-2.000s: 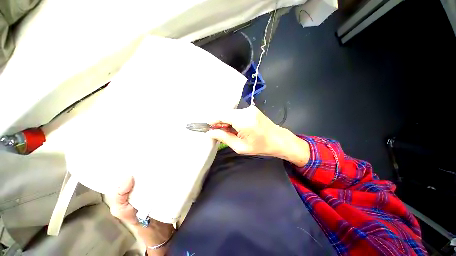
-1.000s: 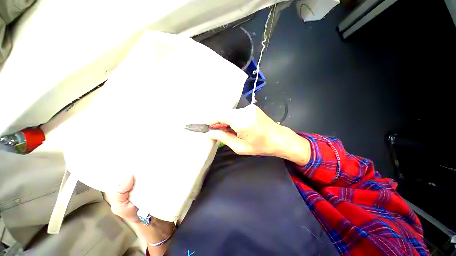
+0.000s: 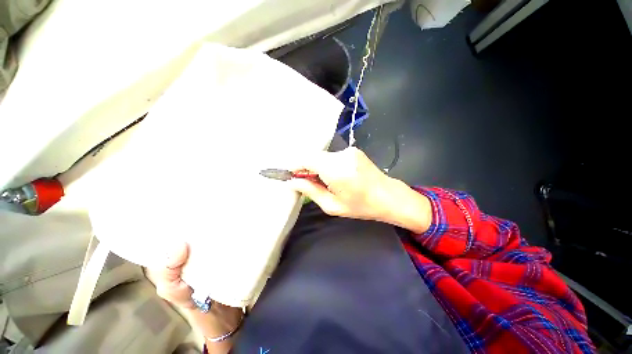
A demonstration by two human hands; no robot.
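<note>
A tote bag (image 3: 215,152), washed out to near white by glare, lies tilted across my lap and against the table edge. One handle strap (image 3: 87,285) hangs at its lower left. My left hand (image 3: 173,276) grips the bag's lower left edge, thumb on top, its other fingers hidden. My right hand (image 3: 346,181) holds small nippers (image 3: 278,174) with grey metal jaws and red handles, jaws pointing left over the bag's surface. Glare hides whether the jaws touch it. A bit of green shows under my right hand.
The cloth-covered table (image 3: 97,62) runs along the upper left. A red-ended bottle or can (image 3: 46,194) is at the left. More taupe bags (image 3: 41,256) lie lower left. A dark round bin (image 3: 331,66), a blue crate (image 3: 353,114) and a hanging thread tangle (image 3: 362,76) are beyond the bag.
Almost nothing differs. The nippers and my right hand shift very slightly over the bag; my left hand keeps its hold.
</note>
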